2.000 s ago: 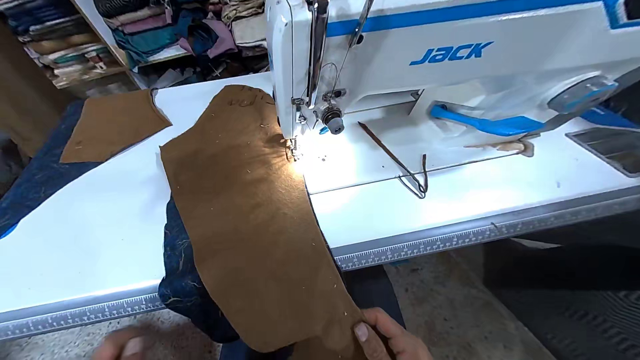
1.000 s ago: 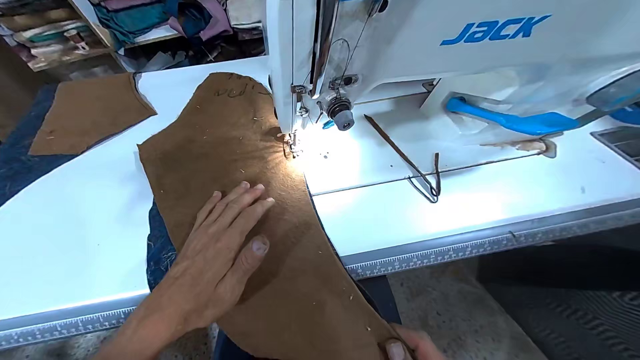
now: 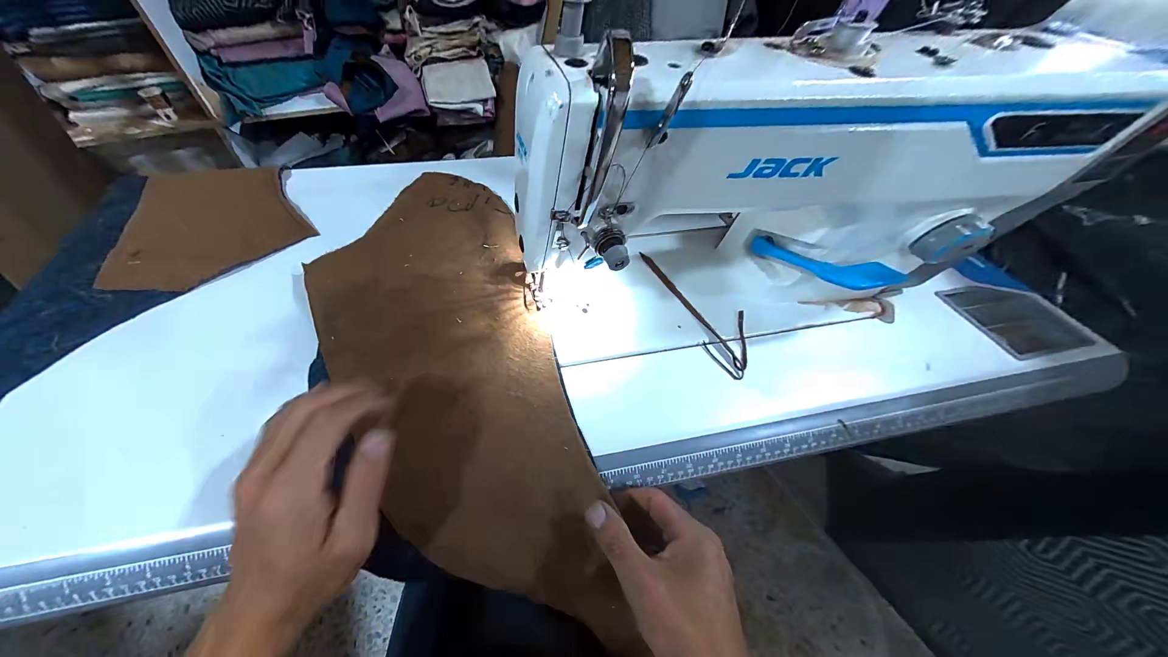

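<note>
A brown fabric piece (image 3: 465, 392) lies over dark blue fabric (image 3: 392, 552) on the sewing machine table, its right edge under the lit presser foot (image 3: 536, 292) of a white Jack sewing machine (image 3: 821, 137). Faint marks show near its top. My right hand (image 3: 671, 575) pinches the fabric's right edge between thumb and fingers, just off the table's front. At the fabric's left edge is my left hand (image 3: 310, 484), blurred, fingers curled and thumb apart; whether it touches the cloth cannot be told. Part of the fabric hangs over the front edge.
Another brown piece (image 3: 205, 228) rests on dark blue cloth (image 3: 73, 265) at the left. A thin dark bent strip (image 3: 698, 315) lies on the machine bed. A ruler tape (image 3: 730, 461) runs along the table's front edge. Shelves of folded fabrics (image 3: 265, 68) stand behind.
My left hand came onto the fabric from the lower left, then moved back to its left edge. My right hand still holds the right edge. The view has shifted.
</note>
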